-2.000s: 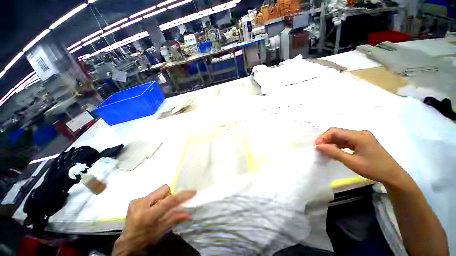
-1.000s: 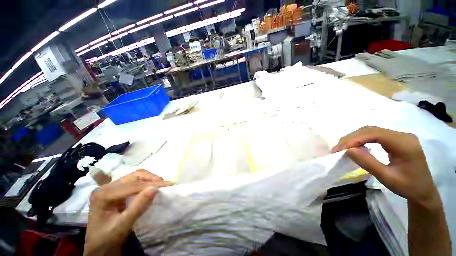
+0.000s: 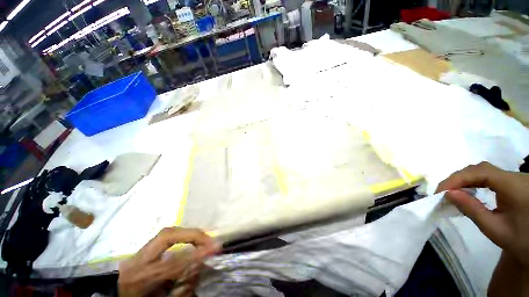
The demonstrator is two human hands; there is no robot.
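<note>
A thin white fabric panel (image 3: 348,249) hangs stretched between my hands just in front of the table edge, its lower part draped and blurred. My right hand (image 3: 490,203) pinches its upper right corner between thumb and fingers. My left hand (image 3: 171,261) is at its left end, blurred, with the fingers at the cloth. The grey-beige board (image 3: 209,180) lies beyond, framed by yellow tape (image 3: 184,194), with pale flat pieces on it.
A blue bin (image 3: 113,107) stands at the far left. A black cloth bundle (image 3: 26,232) and a small brown bottle-like item (image 3: 78,217) lie at left. A white pile (image 3: 325,61) is at the back, grey panels (image 3: 446,40) at far right, and a small black item (image 3: 490,96) at right.
The panel has moved lower and towards the right, off the board's front edge, uncovering more of the board. My right hand has moved right and down, my left hand right and down. The view has shifted.
</note>
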